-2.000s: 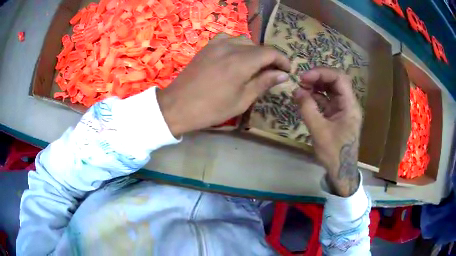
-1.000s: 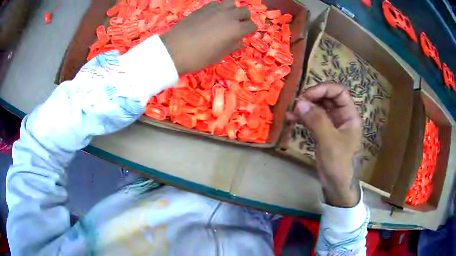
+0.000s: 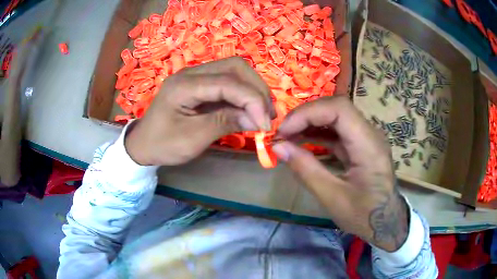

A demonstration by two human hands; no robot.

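Note:
An orange plastic clip (image 3: 264, 150) is held between my two hands above the front wall of the large carton. My left hand (image 3: 210, 111) pinches its upper end with thumb and forefinger. My right hand (image 3: 343, 158) has thumb and forefinger closed at the clip's right side; something small and dark shows at the fingertips, perhaps a spring. The large carton (image 3: 101, 97) behind my hands is heaped with orange clips. The spring carton (image 3: 460, 128) at the right holds scattered small metal springs on its tan bottom.
A smaller carton of orange pieces (image 3: 492, 158) is cut off at the right edge. A loose orange bit (image 3: 64, 48) lies on the table at the left. Another person's arm (image 3: 12, 120) is at the far left. Orange shells (image 3: 473, 16) lie on the belt at the top right. Red stools are below.
My left hand has come out of the orange heap and now holds a clip. My right hand has moved left from the spring carton to meet it. The view has shifted left.

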